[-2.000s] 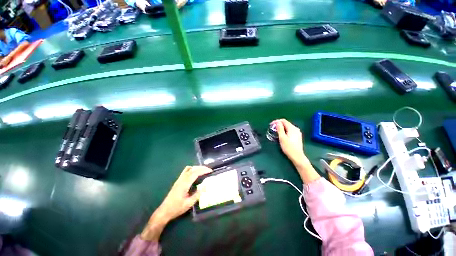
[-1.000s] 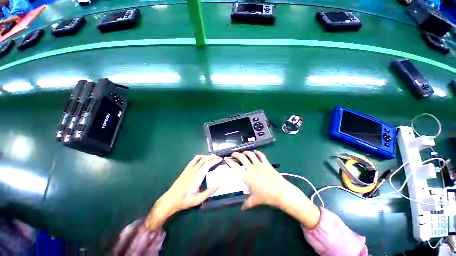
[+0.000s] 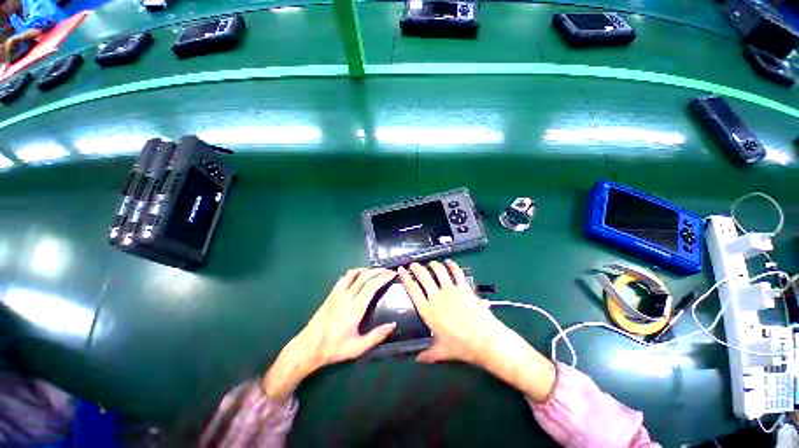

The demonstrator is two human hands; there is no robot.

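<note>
A handheld display unit lies on the green bench nearest me, its screen dark with a pale reflection. My left hand rests on its left side and top edge. My right hand lies over its right side and hides the keypad. Both hands are bare, fingertips together at the far edge. A white cable runs from the unit's right side. A second grey-black unit lies just beyond, its dark screen showing small text. A small shiny metal piece lies to its right.
Several black units stand together at left. A blue unit, a yellow tape ring with a grey strap and a white power strip are at right. More black units lie beyond the light-green line. A green post rises there. A person's arm is top left.
My right hand has moved from the small metal piece onto the near unit. Its screen was bright white-yellow and is now dark. The view has tilted down.
</note>
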